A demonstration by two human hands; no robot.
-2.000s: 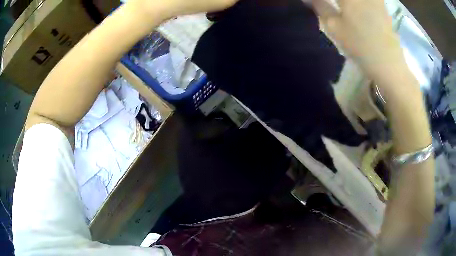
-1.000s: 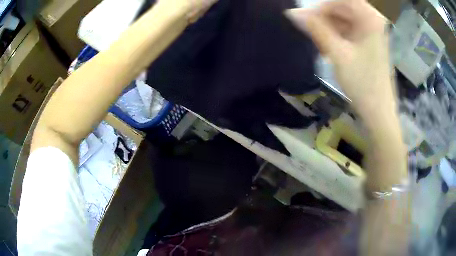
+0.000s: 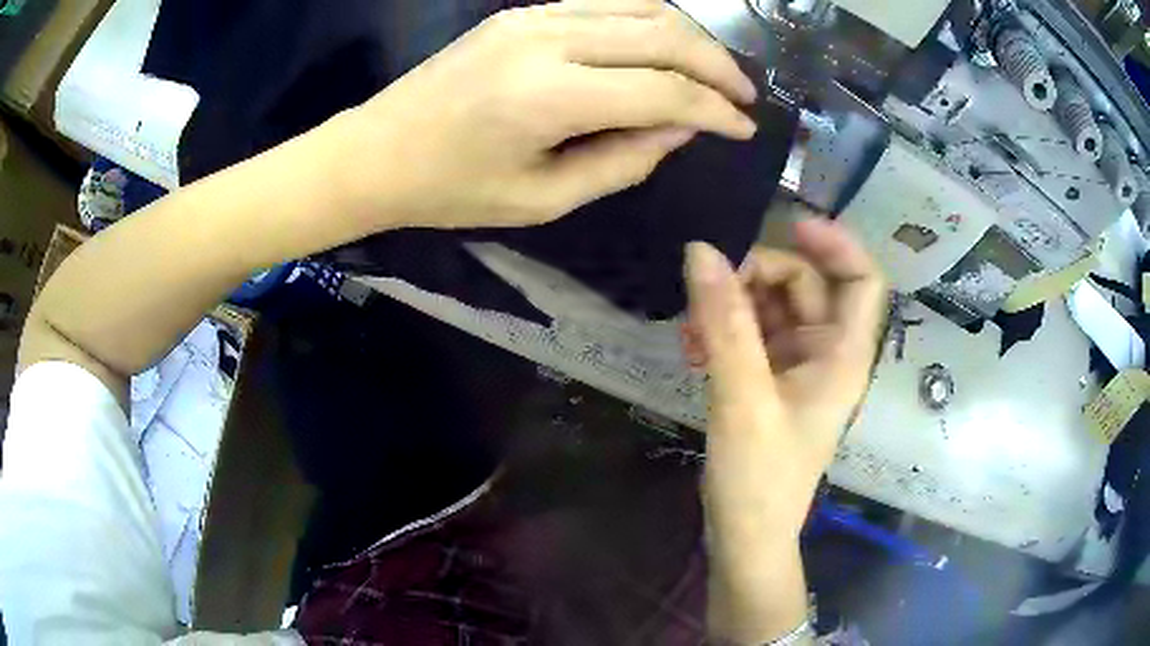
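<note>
A dark garment piece lies over the pale table edge and reaches to the metal needle area of the machine. My left hand lies across the cloth from the left, its fingertips on the cloth near its right edge, beside the needle area. My right hand is just right of the cloth's lower corner, palm turned up, thumb raised and fingers curled apart. I see nothing held in it. More dark cloth hangs below the table edge.
A carton of white pieces stands at the left, with part of a blue basket behind it. The machine's ribbed dials are at the upper right. The off-white table carries dark scraps and a yellowish piece.
The view has shifted towards the machine. The hands have come down from the raised cloth; my left hand now lies over it and my right hand is at its right edge.
</note>
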